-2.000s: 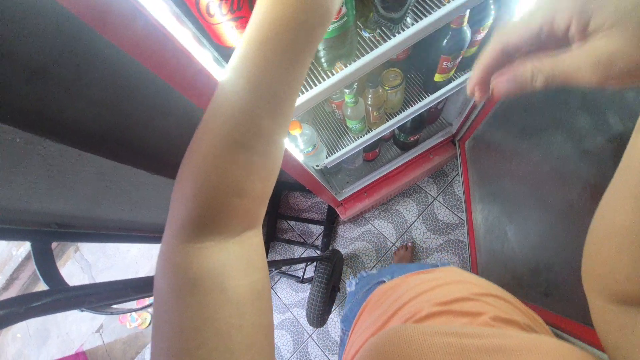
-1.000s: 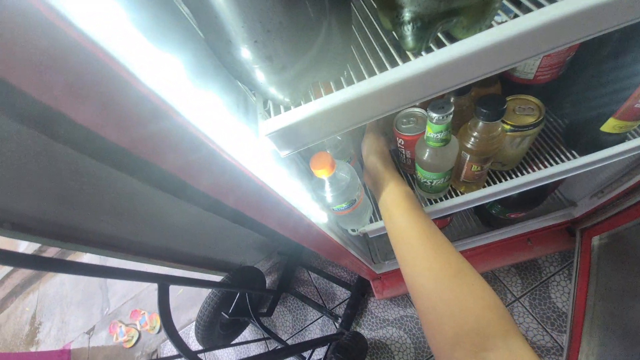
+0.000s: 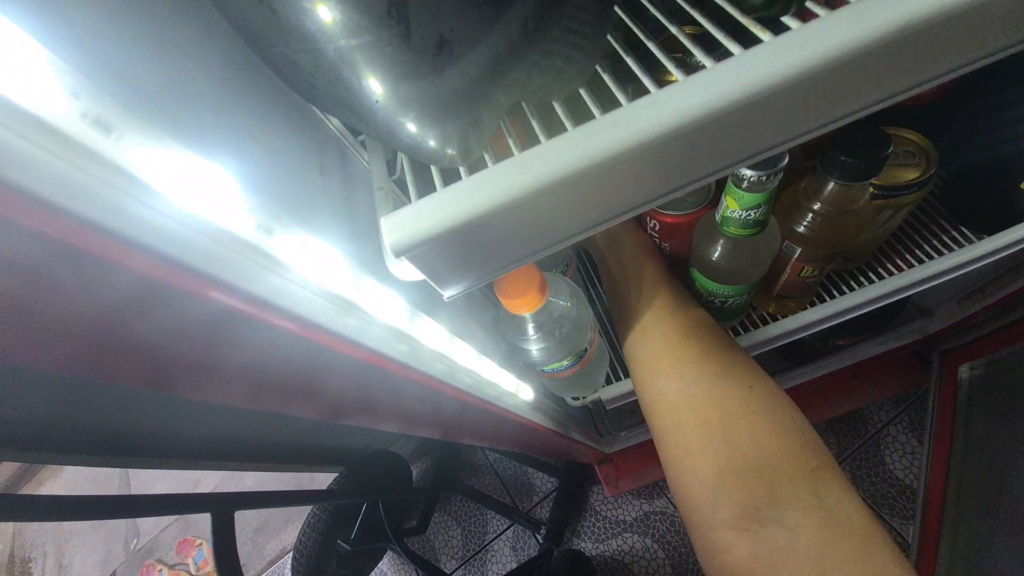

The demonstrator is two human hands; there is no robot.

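Observation:
My right hand [image 3: 620,244] reaches into the lower shelf space of a drinks fridge. Its fingers are hidden behind the upper shelf's white front rail [image 3: 688,128], so what they hold or touch does not show. Left of my wrist stands a clear plastic bottle with an orange cap [image 3: 570,340], with part of another bottle behind it. On the other side, close to my forearm, are a red can [image 3: 676,224] and a clear bottle with green labels [image 3: 734,248]. Beyond them stand a black-capped bottle of amber liquid [image 3: 812,232] and a gold can [image 3: 908,176]. My left hand is out of view.
A large, shiny dark metal vessel [image 3: 464,72] rests on the upper wire shelf. A bright light strip [image 3: 336,272] runs along the fridge's side. Below are a black metal frame [image 3: 264,504] with a wheel [image 3: 344,520] and patterned floor tiles [image 3: 624,528]. The red-edged door [image 3: 948,448] stands at right.
My right hand, raised in front of the fridge two seconds ago, has gone into the lower shelf space and now sits deeper behind the rail. The view has moved much closer.

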